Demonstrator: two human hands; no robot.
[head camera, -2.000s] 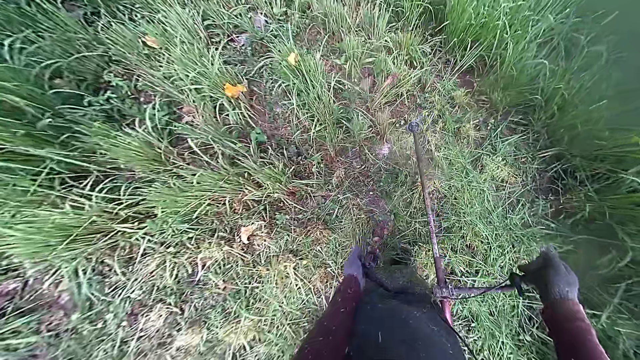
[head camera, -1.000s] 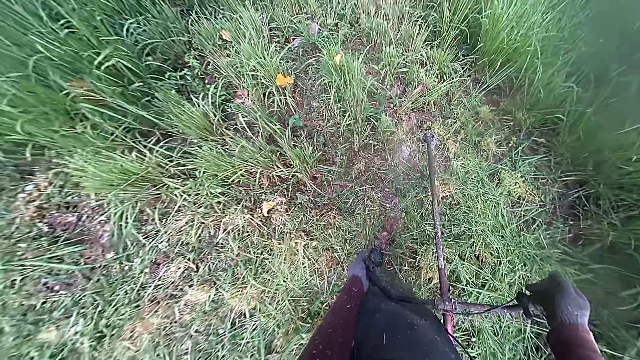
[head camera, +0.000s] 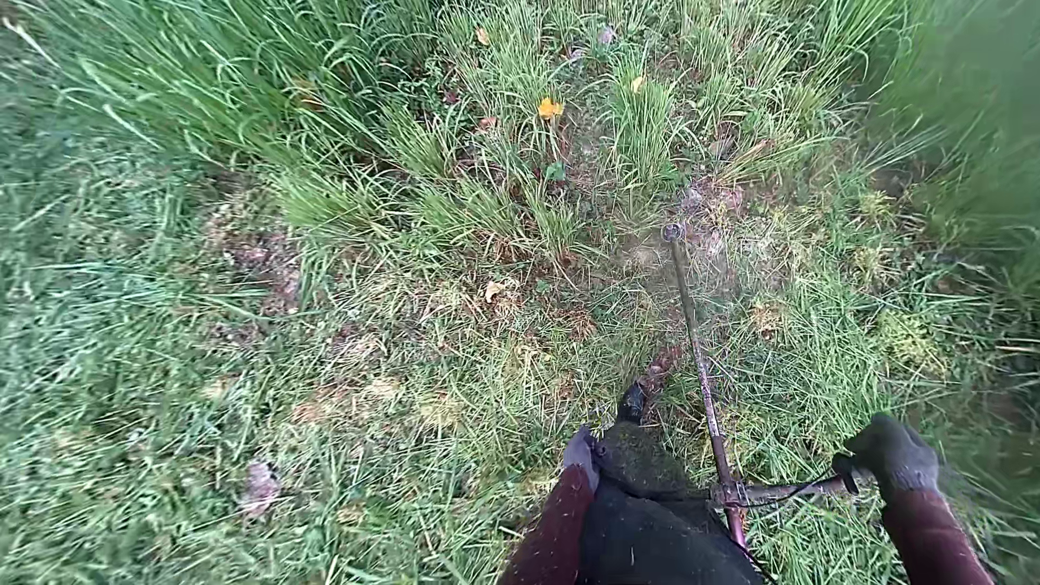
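A string trimmer (head camera: 705, 382) runs from the bottom centre-right up to its head (head camera: 673, 233), low over cut grass and bare soil. My right hand (head camera: 892, 457), in a dark glove, is closed around the grip at the right end of the handlebar (head camera: 792, 490). Gloved and seen from the side, my left hand (head camera: 582, 459) lies by my dark clothing at the bottom centre; its fingers and whatever they hold are hidden. A dark shoe (head camera: 632, 402) shows just above that clothing. Around the trimmer's head the ground looks blurred.
Tall grass (head camera: 244, 73) stands at the upper left, with more at the right edge. Shorter tufts (head camera: 642, 122) grow beyond the trimmer's head. Cut grass (head camera: 162, 455) covers the ground at the left. An orange leaf (head camera: 550, 108) and a pale leaf (head camera: 493, 291) lie among the tufts.
The view has shifted left. The trimmer's head sits lower in view, over a barer patch, and its shaft leans a little more to the left. My right hand stays on the grip.
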